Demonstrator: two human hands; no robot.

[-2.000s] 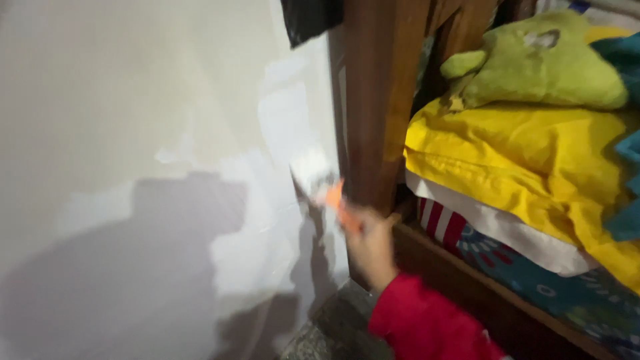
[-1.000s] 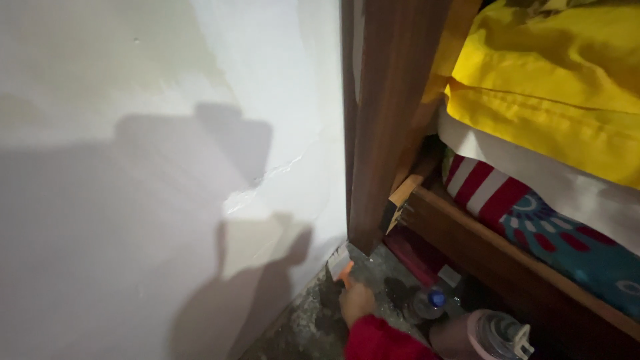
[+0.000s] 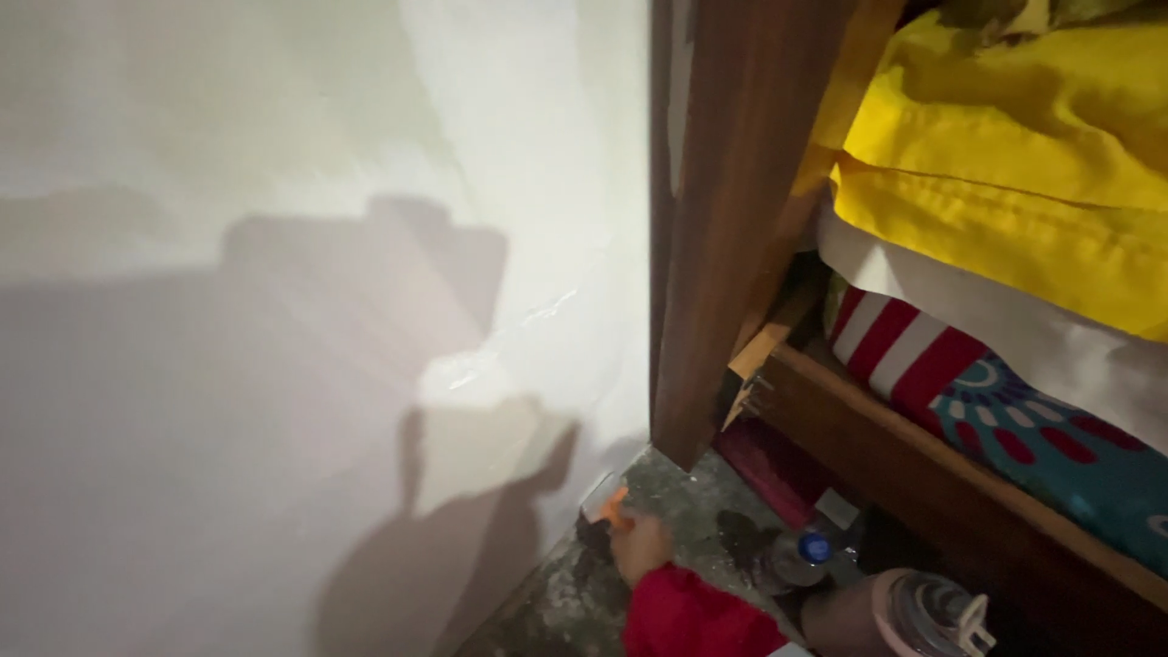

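Note:
My right hand (image 3: 641,545), in a red sleeve, grips the orange handle of a paintbrush (image 3: 602,502). The brush's pale bristle end lies against the foot of the white-painted wall (image 3: 547,365), where it meets the floor. Fresh white paint covers much of the wall, with duller cream patches and a few glossy streaks above the hand. Shadows fall across the wall. My left hand is out of view.
A dark wooden bed post (image 3: 739,182) stands at the wall's edge, with a side rail (image 3: 912,447) running right. Bedding with a yellow cloth (image 3: 1013,182) lies above. A blue-capped bottle (image 3: 792,558) and a pink tumbler (image 3: 853,611) stand on the stained floor (image 3: 584,584).
My right hand has moved with the brush from higher on the wall beside the post down to the wall's foot. The view has tilted lower.

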